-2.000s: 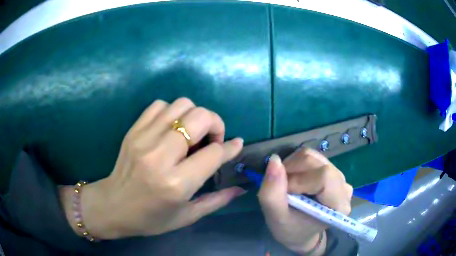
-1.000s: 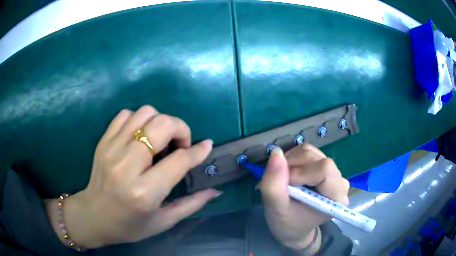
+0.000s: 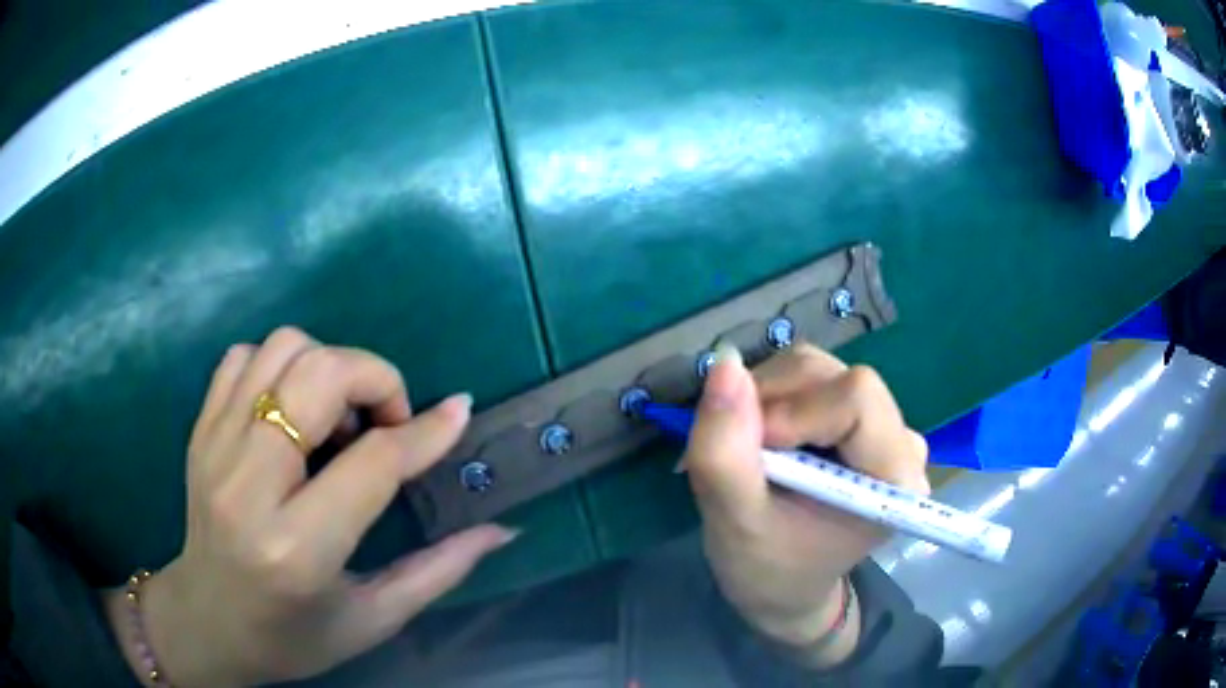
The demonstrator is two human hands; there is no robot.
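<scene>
A long grey-brown bar [image 3: 592, 401] lies slantwise on the green mat, with a row of several shiny round screw heads. My left hand [image 3: 303, 504] holds the bar's left end between thumb and index finger. My right hand [image 3: 800, 504] holds a white marker pen [image 3: 881, 504] between thumb and fingers, like a pen. The pen's blue tip touches or nearly touches the third screw head from the left [image 3: 635, 401]. The fourth screw head is partly hidden by my right thumb.
The green mat [image 3: 336, 175] has a seam and a white rail [image 3: 175, 88] behind it. A blue bin [image 3: 1080, 101] with white crumpled material [image 3: 1140, 148] stands at the upper right. A blue object [image 3: 1029, 417] lies beyond the mat's right front edge.
The pen tip has moved from the leftmost screw head to the second, then the third. The bar and my left hand have shifted left in view, as have the seam and blue bin.
</scene>
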